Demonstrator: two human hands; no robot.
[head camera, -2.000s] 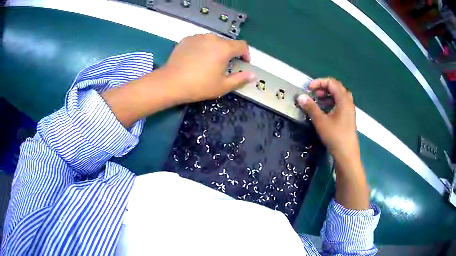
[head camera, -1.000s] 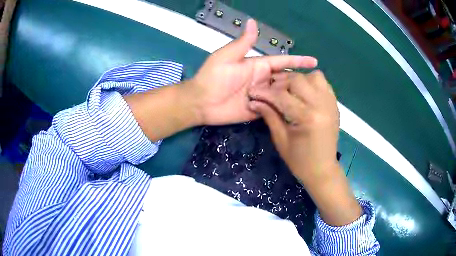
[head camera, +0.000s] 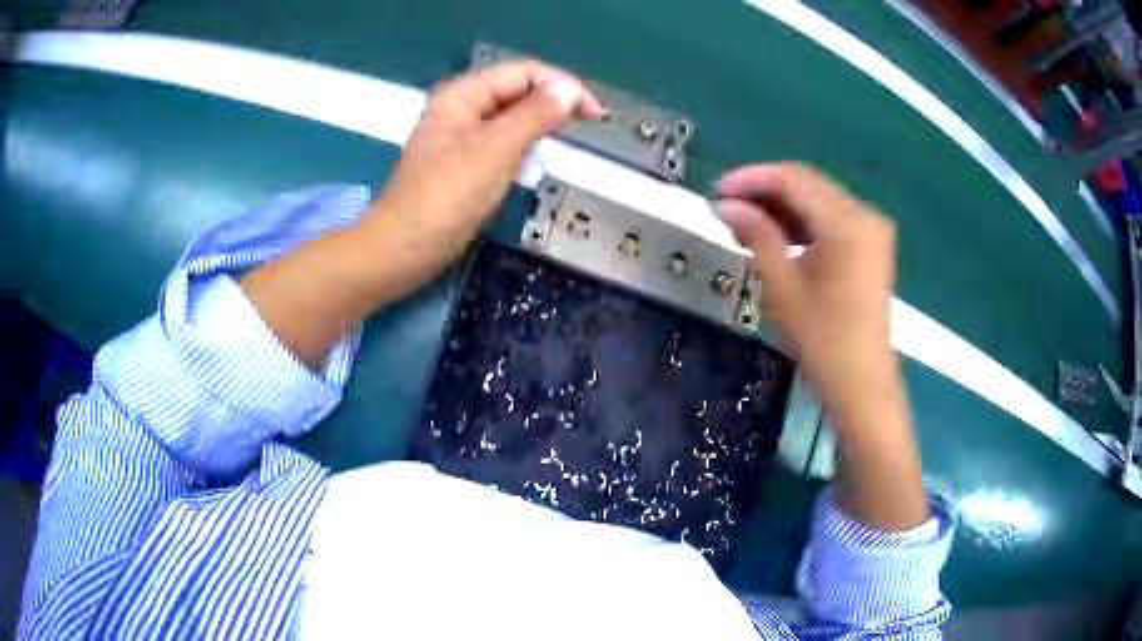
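A grey-beige metal bar (head camera: 654, 254) with several round brass-coloured centres lies along the back edge of the black tray (head camera: 564, 363). Shiny small rings are scattered in the tray. A second, similar bar (head camera: 626, 125) lies beyond the white stripe, partly behind my left hand (head camera: 470, 157). My left hand is raised, its thumb and fingertips close together over that bar's left part; whether they hold a ring is unclear. My right hand (head camera: 814, 244) is blurred above the near bar's right end, fingers bent, with a small dark spot at the fingertips that I cannot make out.
The green conveyor (head camera: 714, 63) with white lines runs beyond the glossy green worktop (head camera: 226, 150). Another metal part (head camera: 1078, 381) lies at the far right and one (head camera: 100, 10) at the top left. Red and dark items stand at the top right.
My hands were together over the tray a second ago and are now apart. The near bar, hidden then, is uncovered. The far bar has shifted slightly left and down in view.
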